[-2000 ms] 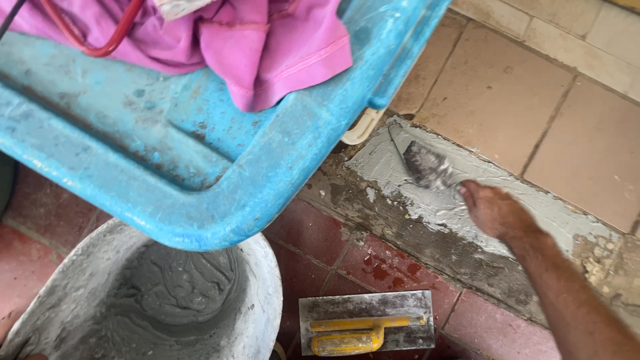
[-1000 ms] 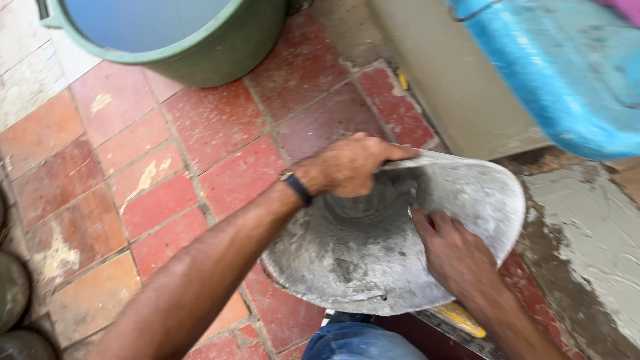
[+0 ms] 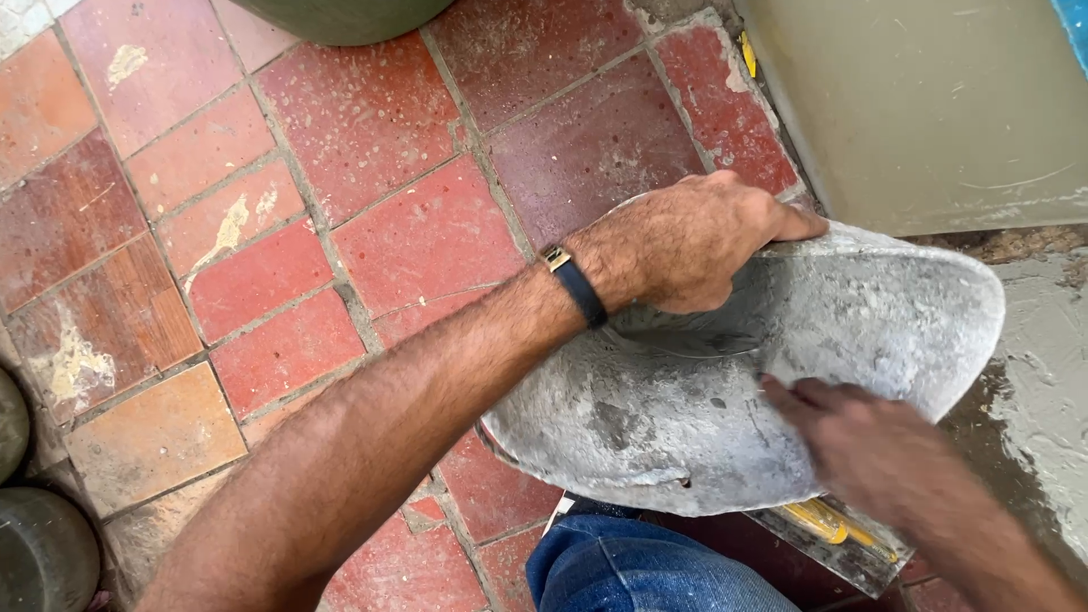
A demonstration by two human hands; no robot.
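Observation:
A grey, mortar-crusted bucket (image 3: 629, 425) is tilted, its wide mouth towards me, with wet grey mortar deep inside. My left hand (image 3: 705, 242), a dark band on its wrist, grips the bucket's far rim. Over the near right part of the mouth is my right hand (image 3: 858, 442), blurred, its fingers closed round the handle end of a trowel whose blade (image 3: 693, 342) lies in the mortar. Below the bucket a flat plastering trowel (image 3: 837, 531) with a yellow handle rests on the floor, partly hidden. Spread mortar (image 3: 1050, 365) covers a strip at the right.
Red and orange floor tiles (image 3: 425, 246) surround the bucket. A green tub (image 3: 348, 17) stands at the top, and dark round containers (image 3: 47, 544) are at the lower left. A greenish-grey panel (image 3: 926, 110) and a blue plastic edge (image 3: 1075, 30) are at upper right. My jeans-covered knee (image 3: 629, 565) is below.
Two seconds ago my right hand worked a trowel on the mortar strip; now it is in the bucket. My left hand has come to the bucket's rim. The view has swung left.

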